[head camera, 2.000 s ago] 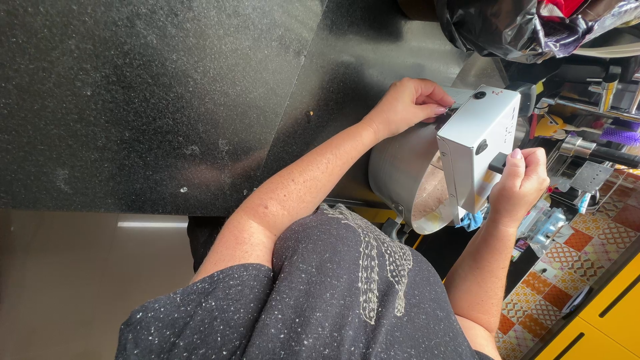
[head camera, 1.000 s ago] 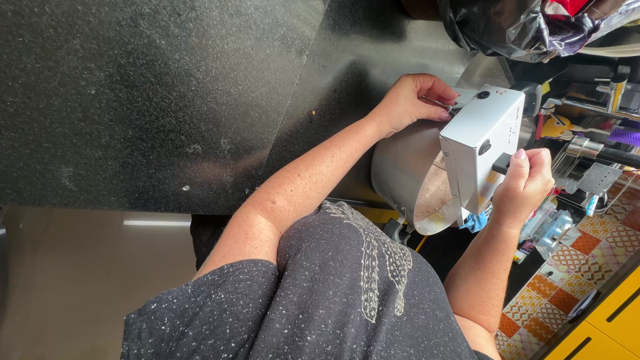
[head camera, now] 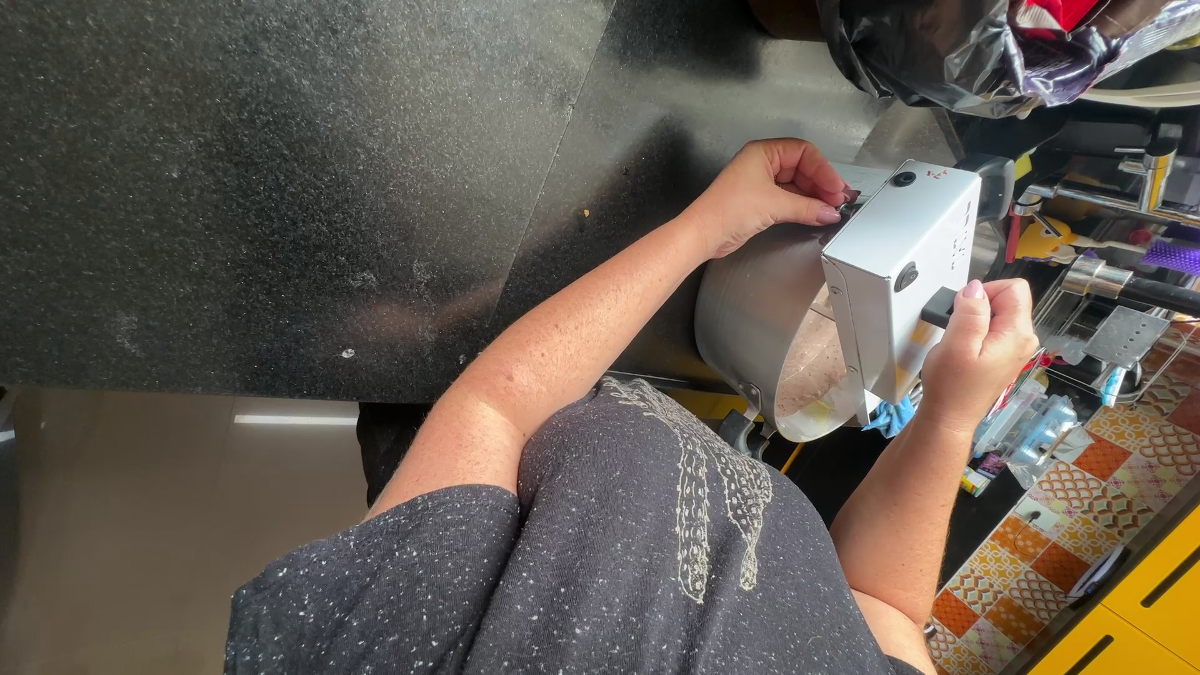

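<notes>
A white metal box-shaped mixer head (head camera: 905,234), with black switches and a black handle (head camera: 939,307), sits tilted over a large metal pot (head camera: 750,314). Pale brown contents (head camera: 814,361) show inside the pot's mouth. My left hand (head camera: 778,192) is at the far side of the box, thumb and fingertips pinching a small dark part beside the white bracket (head camera: 862,176); the fingers partly hide it. Around the black handle, on the near right face of the box, my right hand (head camera: 980,352) is closed.
Dark stone counter (head camera: 281,187) spans the left. A black plastic bag (head camera: 919,47) lies at the top right. Beyond the mixer are a chrome faucet (head camera: 1078,195), a wire rack with utensils and a blue cloth (head camera: 891,417). Yellow drawers (head camera: 1125,628) stand at the lower right.
</notes>
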